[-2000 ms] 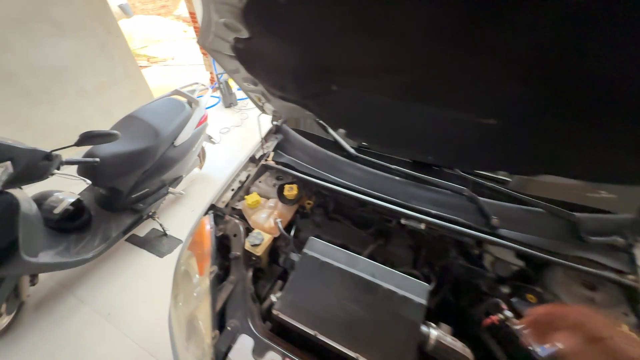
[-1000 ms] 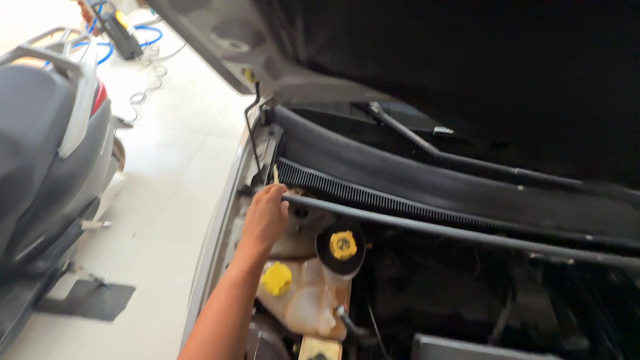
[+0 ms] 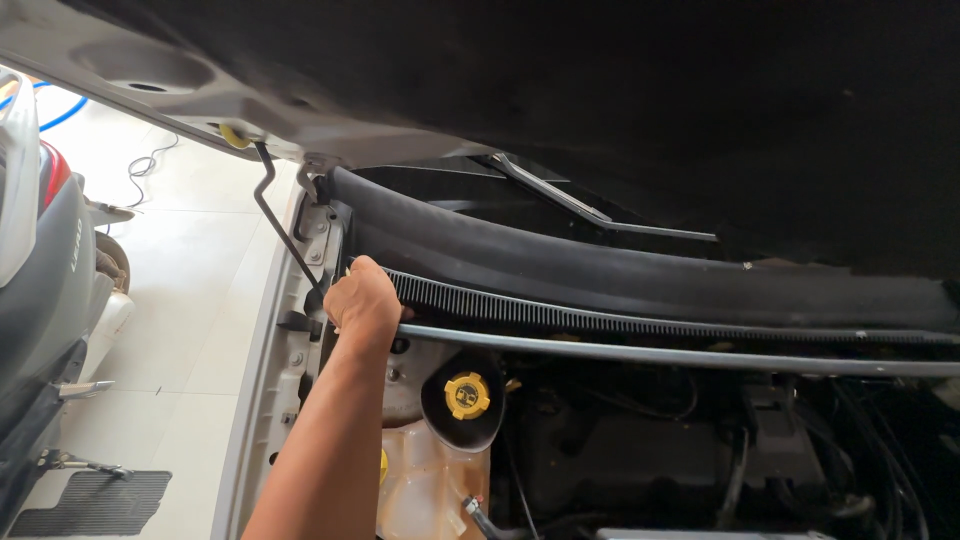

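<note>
My left hand (image 3: 364,296) reaches in from the bottom with its back toward the camera. Its fingers are curled down at the left end of the black slatted cowl grille (image 3: 525,309), beside the grey rail (image 3: 600,349). A small pale-yellow bit shows at its upper left; what the fingers grip is hidden. The thin black bonnet prop rod (image 3: 279,217) runs from the raised bonnet (image 3: 247,112) down to just left of the hand. Below the hand are a yellow filler cap (image 3: 466,396) in a black collar and a translucent fluid tank (image 3: 427,480). My right hand is out of view.
The dark underside of the bonnet hangs over the top right. A wiper arm (image 3: 555,196) lies behind the black cowl panel (image 3: 480,236). Dark engine parts (image 3: 652,442) fill the lower right. A scooter (image 3: 37,300) stands at the left on tiles, near a cable (image 3: 139,176) and blue hose (image 3: 66,112).
The view has swung left and come closer to the cowl corner. My left hand, not visible two seconds ago, is at the grille's left end in the last two frames. The hand seen earlier at lower right is gone.
</note>
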